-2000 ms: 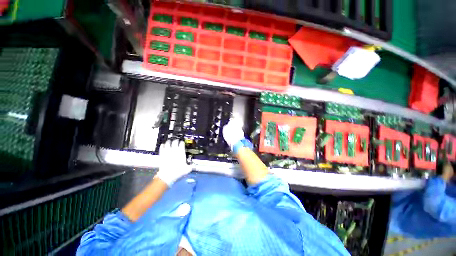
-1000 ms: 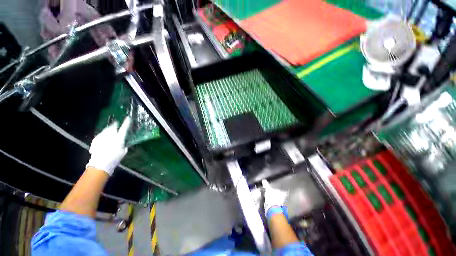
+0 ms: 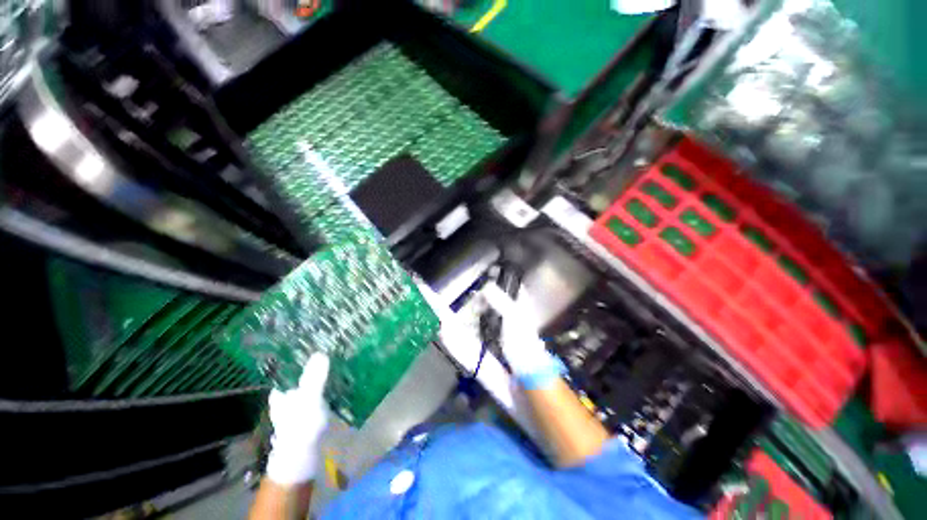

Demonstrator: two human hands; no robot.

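A green PCB panel (image 3: 381,355) with rows of pale parts is held tilted in front of my body. My left hand (image 3: 298,421), in a white glove, grips its lower left edge with the thumb on top. My right hand (image 3: 520,333), gloved with a blue band at the cuff, is to the right of the panel, near the silver plate (image 3: 557,276). It is closed around a dark object that looks like the barcode scanner (image 3: 490,330); blur hides its exact outline. A black carrier fixture (image 3: 661,396) with no green panel in it lies on the line at the lower right.
A black board tray (image 3: 476,183) full of small green boards stands ahead. The red compartment tray (image 3: 747,289) is at right, with boards in some cells. A PCB rack (image 3: 152,350) with wire edges is at left. A red sheet with small modules (image 3: 778,493) shows at lower right.
My left hand has brought a green panel from the rack at left to the front of my body. My right hand has lifted slightly with the dark object. The view has turned.
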